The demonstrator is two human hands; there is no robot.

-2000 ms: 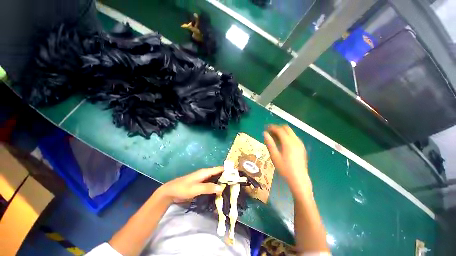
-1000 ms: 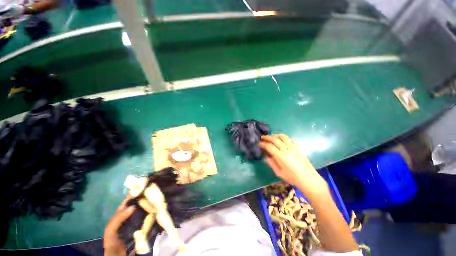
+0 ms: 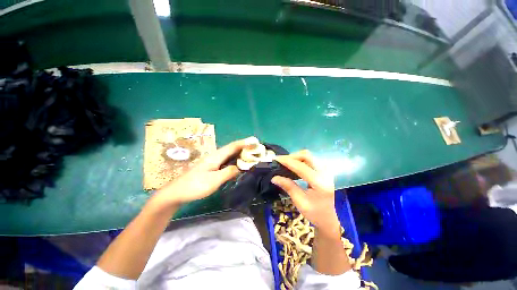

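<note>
A cream pelvis-like part (image 3: 253,156) is held over the bench's front edge, with black feather material (image 3: 249,187) around and below it. My left hand (image 3: 207,175) grips the cream part from the left, thumb and fingers on either side. My right hand (image 3: 309,184) pinches the black material at its right side. The legs seen earlier are hidden below. The tan cardboard palette (image 3: 161,156) lies on the bench to the left, with a whitish glue puddle (image 3: 178,153) in its middle.
A large black feather heap (image 3: 51,130) covers the bench's left end. A blue bin (image 3: 273,249) of tan limb parts (image 3: 292,241) stands by my lap. A small cardboard piece (image 3: 448,131) lies far right. A metal post (image 3: 150,37) rises behind. Another blue bin (image 3: 416,215) is right.
My right hand has brought the black piece from the bench to the cream part. My left hand has moved right with the cream part, and both hands now meet there.
</note>
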